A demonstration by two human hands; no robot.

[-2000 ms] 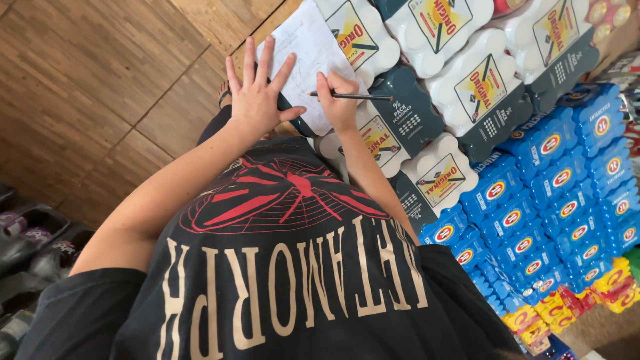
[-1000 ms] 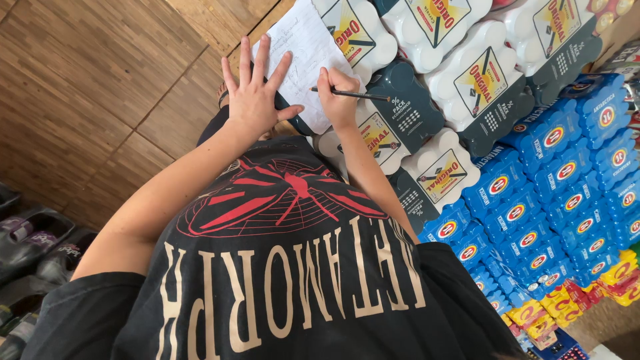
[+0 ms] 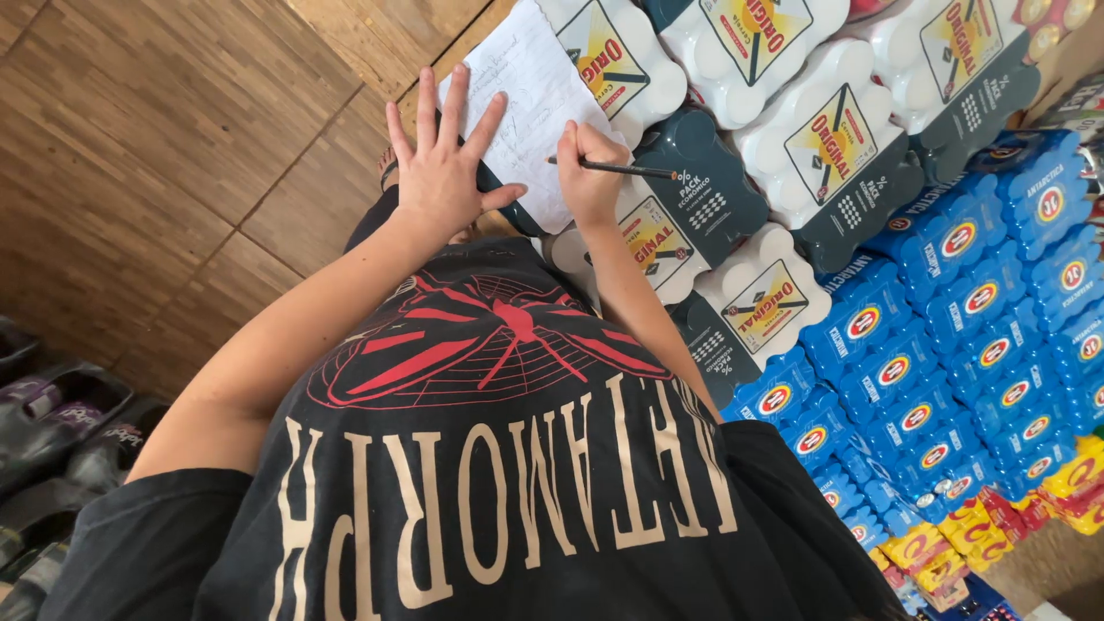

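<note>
A sheet of white paper (image 3: 539,103) with handwriting lies at the top centre, partly on shrink-wrapped packs of Original beer cans (image 3: 595,60). My left hand (image 3: 444,168) rests flat with fingers spread across the paper's left side, holding nothing. In my right hand (image 3: 591,172) is a dark, slim pencil or pen (image 3: 638,169), its tip at the paper and its back end pointing right over the packs. A dark edge shows under the paper's lower left; what it belongs to is hidden.
Stacks of blue Antarctica can packs (image 3: 893,371) fill the right, with yellow and red packs (image 3: 940,543) below them. More Original packs (image 3: 832,142) stand at the upper right. Dark bottles in plastic wrap (image 3: 69,423) are at the lower left, beside the brown tiled floor (image 3: 172,129).
</note>
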